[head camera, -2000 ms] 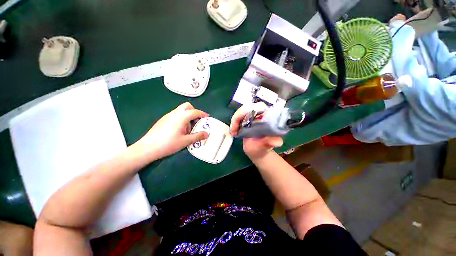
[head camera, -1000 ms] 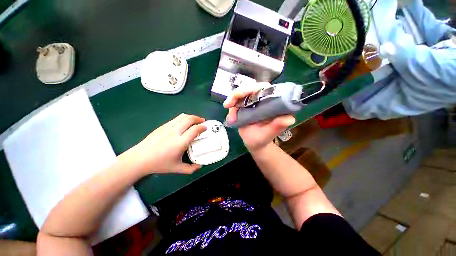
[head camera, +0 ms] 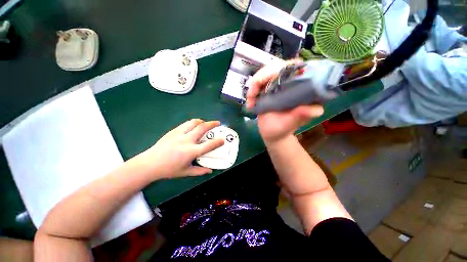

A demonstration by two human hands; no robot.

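An off-white plug-in unit [head camera: 223,153] lies on the green worktop in front of me, its back with two round recesses facing up. My left hand [head camera: 187,148] holds it from the left, with fingers over its top and the thumb at its lower edge. My right hand [head camera: 279,110] is closed around a thick grey electric screwdriver [head camera: 294,94], blurred, its tip pointing left. The tip is above and to the right of the unit, apart from it, near the front of the screw feeder [head camera: 251,65]. Whether a screw is on the tip cannot be told.
Another unit [head camera: 173,72] lies across the pale strip, and one [head camera: 77,49] lies on the far green surface. A white sheet [head camera: 64,158] is at left. A green fan [head camera: 348,30], a black cord [head camera: 409,55] and a person's light-blue sleeve [head camera: 409,97] are at right.
The screwdriver has moved up and right, away from the unit. The unit has turned under my left hand, whose fingers now lie over its top. The view has shifted slightly.
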